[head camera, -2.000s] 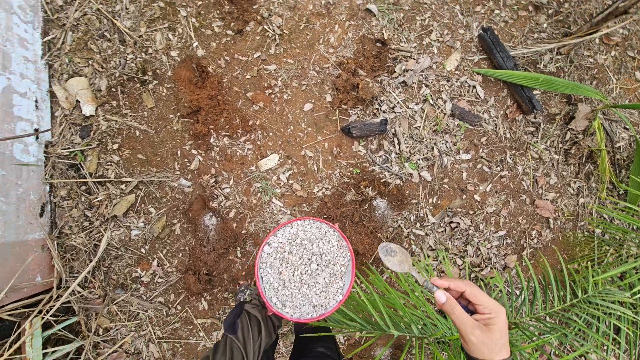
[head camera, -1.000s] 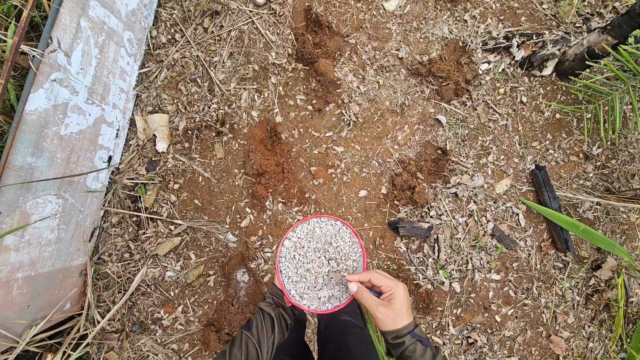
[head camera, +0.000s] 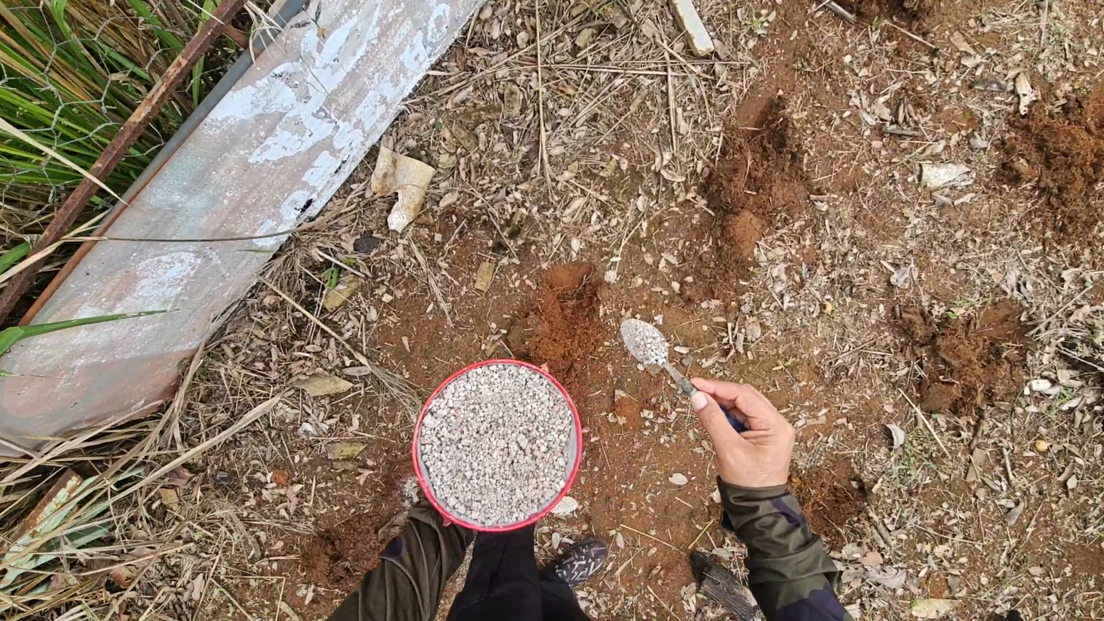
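Observation:
My right hand (head camera: 749, 431) grips the dark handle of a metal spoon (head camera: 645, 341), whose bowl is heaped with pale granules. A round container with a red rim (head camera: 577, 448), filled with greyish-white granules (head camera: 498, 444), is at lower centre, left of the spoon. My left sleeve (head camera: 410, 561) reaches to the underside of this container, which hides my left hand. Just above the container lies a dug hole of loose reddish soil (head camera: 569, 315). More dug patches (head camera: 755, 190) are farther up and to the right.
A weathered painted sheet (head camera: 216, 190) slants along the left, beside a rusty bar (head camera: 121, 147), wire mesh and tall grass. Dry leaves and straw cover the ground. A charred wood piece (head camera: 723, 585) lies near my right sleeve, and my shoe (head camera: 580, 561) is at the bottom.
One second ago my right hand was at the container with the spoon in the granules; now it is to the right, the spoon loaded. The view has shifted toward the left sheet.

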